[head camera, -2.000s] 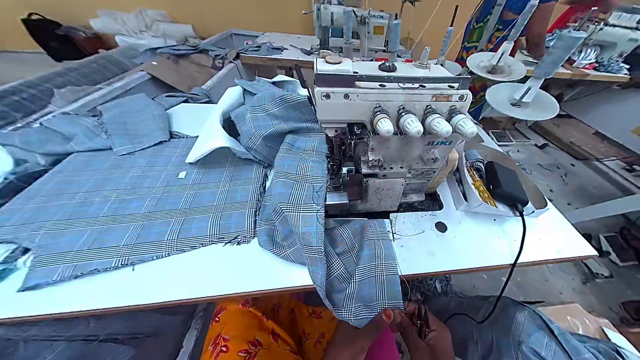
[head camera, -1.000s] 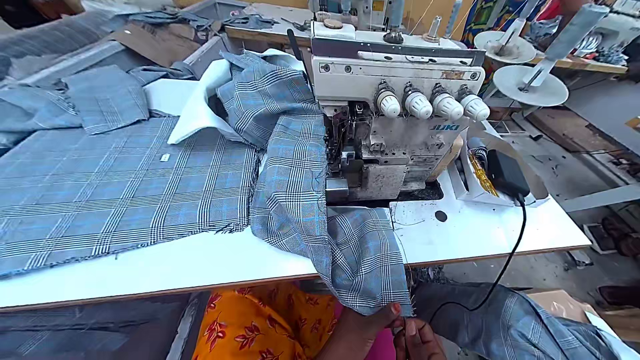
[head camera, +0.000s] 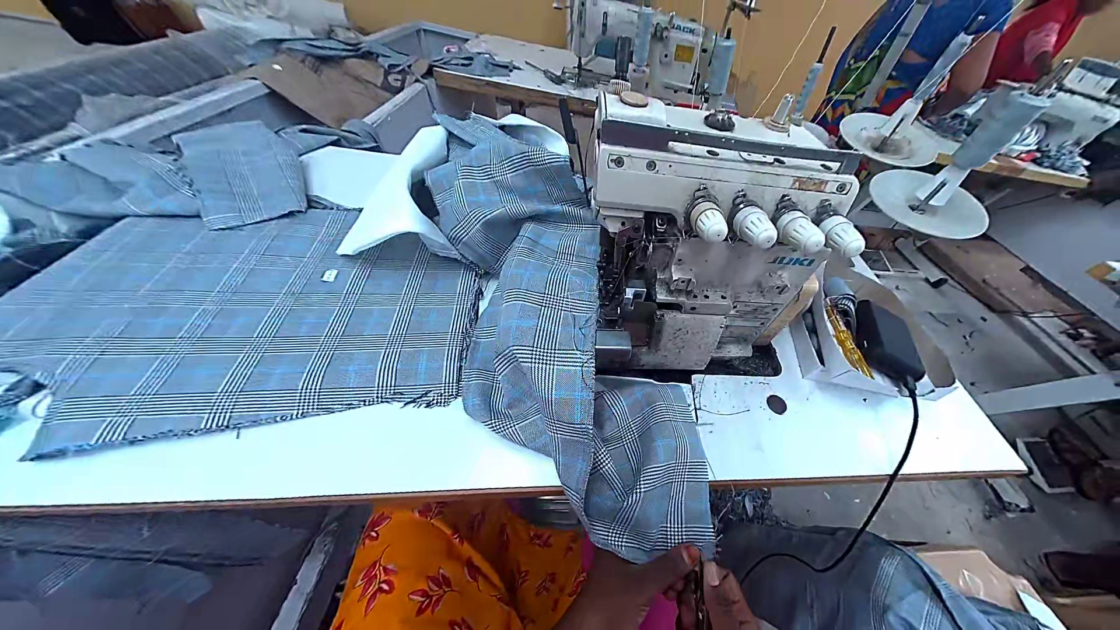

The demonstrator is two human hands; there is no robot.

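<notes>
A strip of grey-blue checked fabric (head camera: 560,332) lies over the front of the white table beside a Juki overlock sewing machine (head camera: 709,262), and its end hangs past the front edge. At that hanging corner my left hand (head camera: 643,577) pinches the cloth between thumb and fingers. Right against it, my right hand (head camera: 722,599) is closed around a small dark metal tool (head camera: 698,595), whose kind I cannot tell. A wider checked panel (head camera: 254,324) with frayed edges lies flat on the left. White cloth (head camera: 394,197) shows behind the strip.
An open box (head camera: 853,350) with a black adapter and its cable stands right of the machine. Thread cones on stands (head camera: 927,201) rise behind it. Another sewing machine (head camera: 647,44) is at the back, and a person in blue patterned clothing (head camera: 919,52) is at the upper right.
Both hands stay together at the hanging fabric corner. The small dark tool shows between the fingers two seconds ago and again now. The view has shifted slightly.
</notes>
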